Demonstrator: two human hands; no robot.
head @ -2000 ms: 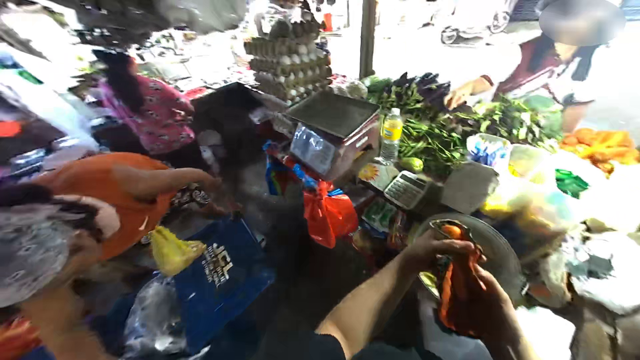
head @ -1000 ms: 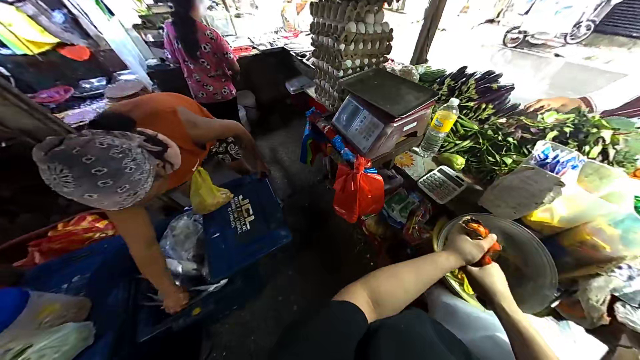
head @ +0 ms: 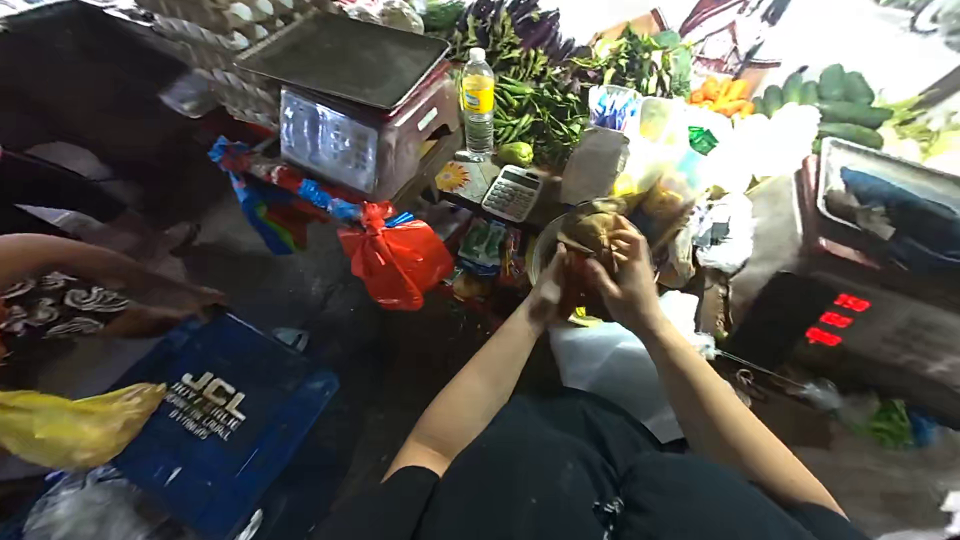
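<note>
Both of my hands are close together over a round bowl [head: 541, 251]. My left hand [head: 551, 281] and my right hand [head: 626, 274] grip a brownish-yellow, blurred thing [head: 589, 229], perhaps a pouch or purse, between them. Something reddish-brown shows below it between my palms; what it is cannot be told. The bowl lies mostly hidden behind my hands. A white plastic bag [head: 615, 364] is below my wrists. Left of my hands is a calculator [head: 513, 193], beside a green vegetable [head: 515, 154] and a clear bottle with a yellow label [head: 478, 105].
A weighing scale [head: 375, 112] stands at upper left, with a red plastic bag [head: 397, 259] hanging near it. Green chillies [head: 532, 112] and eggplants [head: 525, 26] lie behind. A digital scale [head: 862, 322] is at right. Another person's arm [head: 97, 274] is near a blue lid [head: 217, 420].
The view has swung right, bringing the digital scale into sight. My hands held an orange-red thing over the bowl earlier; a brownish-yellow thing now shows at their top.
</note>
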